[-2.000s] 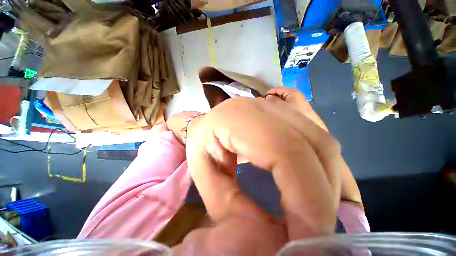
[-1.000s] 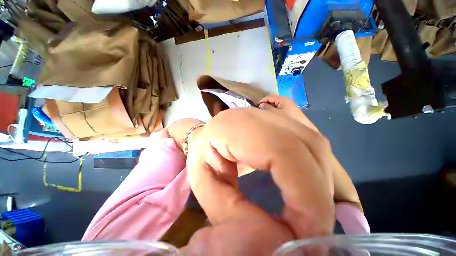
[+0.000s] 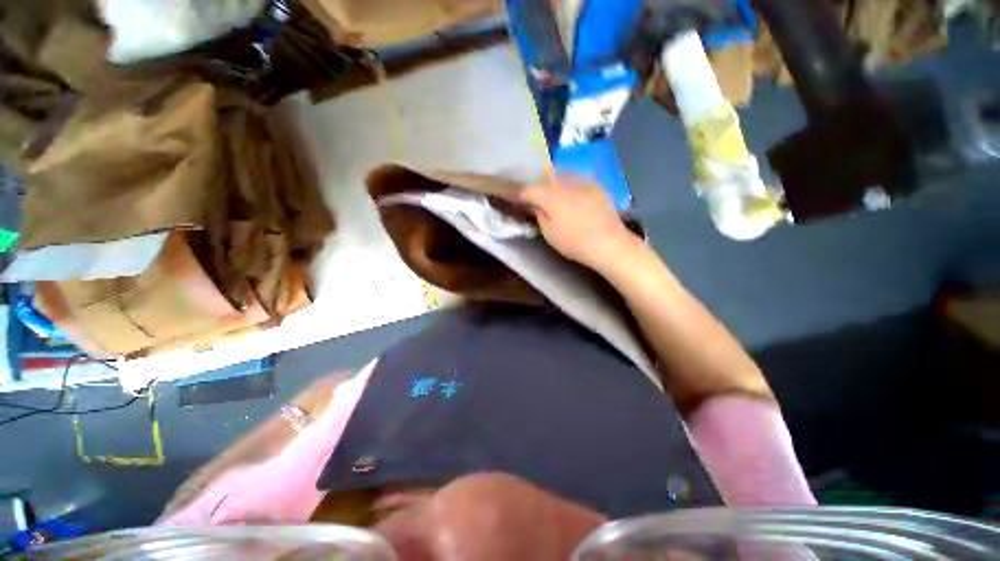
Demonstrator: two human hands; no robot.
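Note:
A brown bag body (image 3: 422, 243) stands with its mouth open towards me, above the near edge of the white worktable. Its inside is darker brown, and a crumpled whitish lining or paper (image 3: 479, 215) shows along the upper edge. My right hand (image 3: 579, 219) grips the bag's far right edge; its fingertips are blurred. A paler panel runs from the bag down along my right forearm. My left hand (image 3: 243, 436) is low at the left, strongly blurred beside the pink sleeve, with a bracelet at the wrist. Its fingers cannot be made out.
Brown bag pieces (image 3: 126, 164) are heaped at the left of the white worktable (image 3: 340, 137). A white bundle (image 3: 175, 24) lies behind them. A blue machine (image 3: 592, 104), a wrapped white-yellow post (image 3: 718, 142) and a dark block-headed arm (image 3: 844, 164) stand at the right. My dark apron (image 3: 493, 400) shows below.
My left hand has moved from close in front of the camera to the lower left, uncovering the bag and apron. My right hand stays on the bag's edge. The view has shifted, moving the surroundings left.

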